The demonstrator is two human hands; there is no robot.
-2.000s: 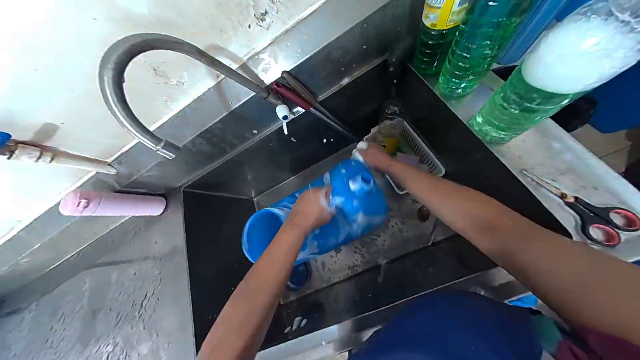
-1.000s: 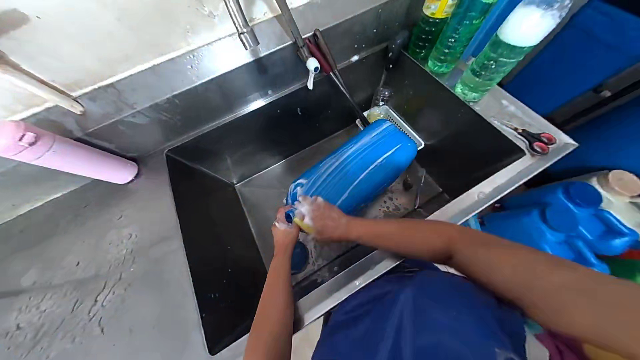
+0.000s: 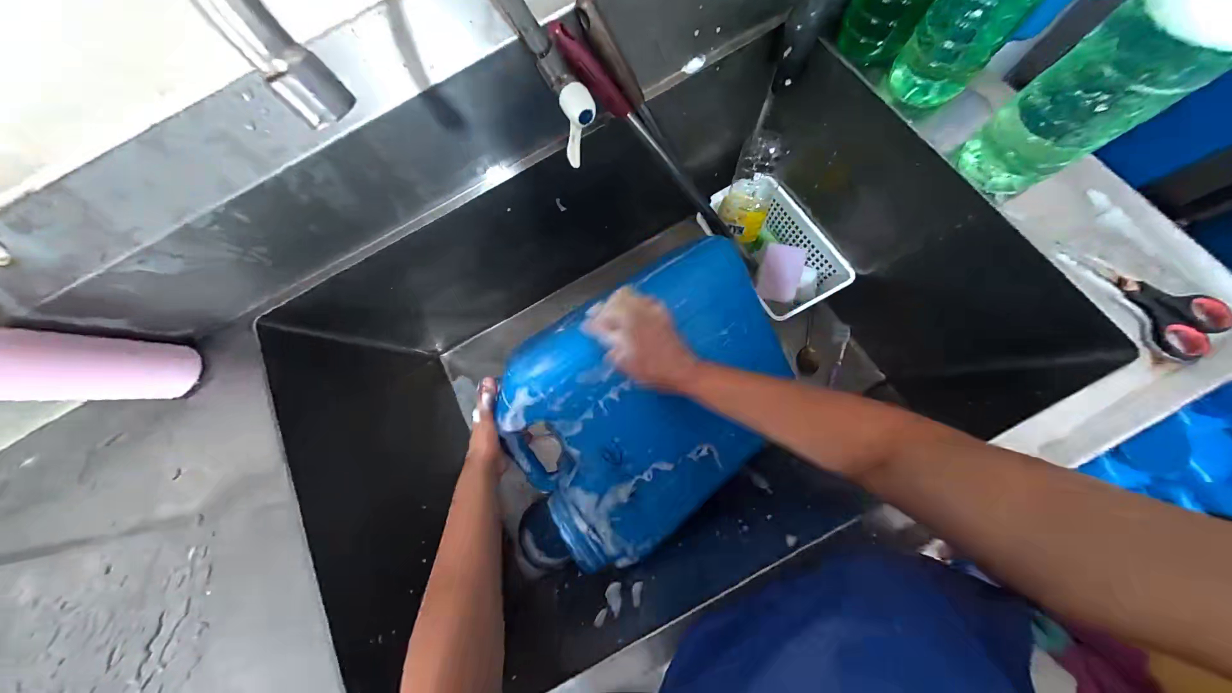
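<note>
A blue plastic jerry can (image 3: 664, 414), streaked with suds, lies tilted in the dark sink (image 3: 356, 462), its handle and neck toward the lower left. Against its left end, beside the handle, rests my left hand (image 3: 487, 419), which steadies the can from the side. My right hand (image 3: 640, 337) presses on the can's upper face with bent, foamy fingers; whether a sponge is under them cannot be seen. A dark round object (image 3: 544, 534) is by the neck. Near the can's far end sits a white perforated basket (image 3: 818, 255) with a pink sponge (image 3: 781, 272) and a yellow-labelled container (image 3: 744, 210).
Above the sink are a steel faucet spout (image 3: 313, 87), a white tap lever (image 3: 577, 115) and a red-handled tool (image 3: 592, 72). Green bottles (image 3: 1049, 106) and scissors (image 3: 1169, 318) occupy the right ledge. A pink cylindrical bottle (image 3: 96, 364) lies on the left counter.
The jerry can has turned, so its handle and neck now show at the lower left. My right hand has moved from the can's neck end onto its upper face; my left hand is at its end.
</note>
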